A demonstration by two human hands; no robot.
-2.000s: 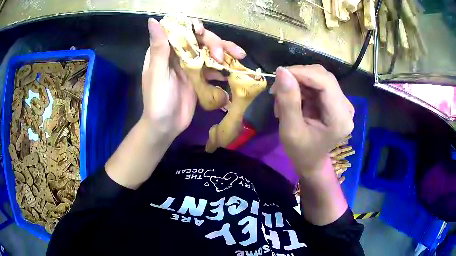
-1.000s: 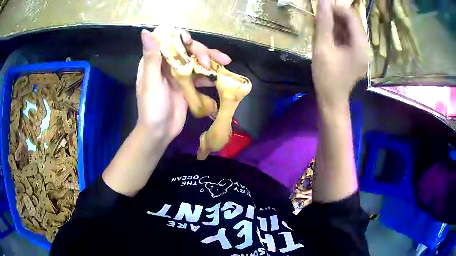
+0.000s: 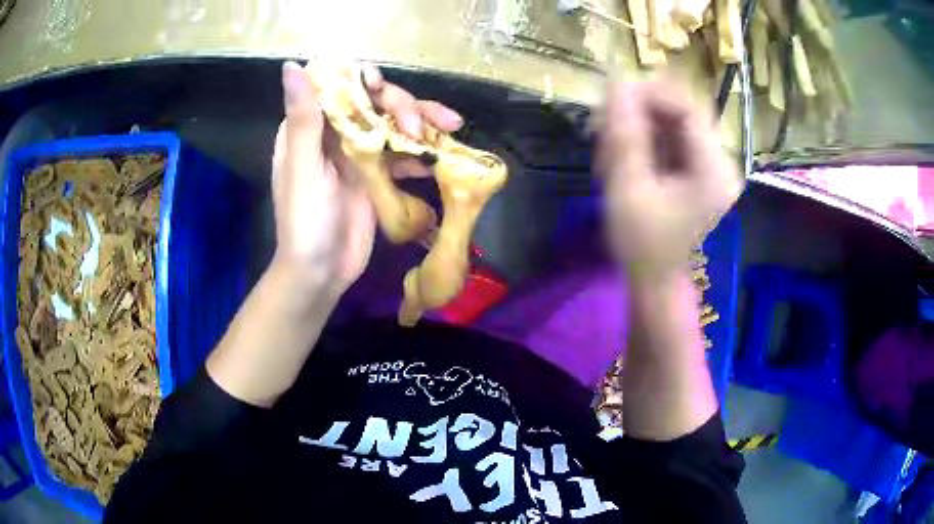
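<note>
My left hand holds two tan pieces at the centre left, above my lap. One is the foot piece, hollow side facing up, its rounded end hanging below my fingers. The other is the lower leg piece, its wide flared end up and its narrow end pointing down. A small dark bit shows where they meet. My right hand is raised near the table edge, apart from the pieces. It is blurred, with its fingers curled; whether it pinches something thin cannot be told.
A blue bin of short brown-tan pieces stands at left. A partly hidden blue bin with tan legs is at right. Long tan pieces lie on the shiny table at upper right, near a black cable. A blue stool stands far right.
My right hand left the flared leg end, reached up to the table pieces, and has now come partway back down. My left hand keeps its hold and has shifted slightly left.
</note>
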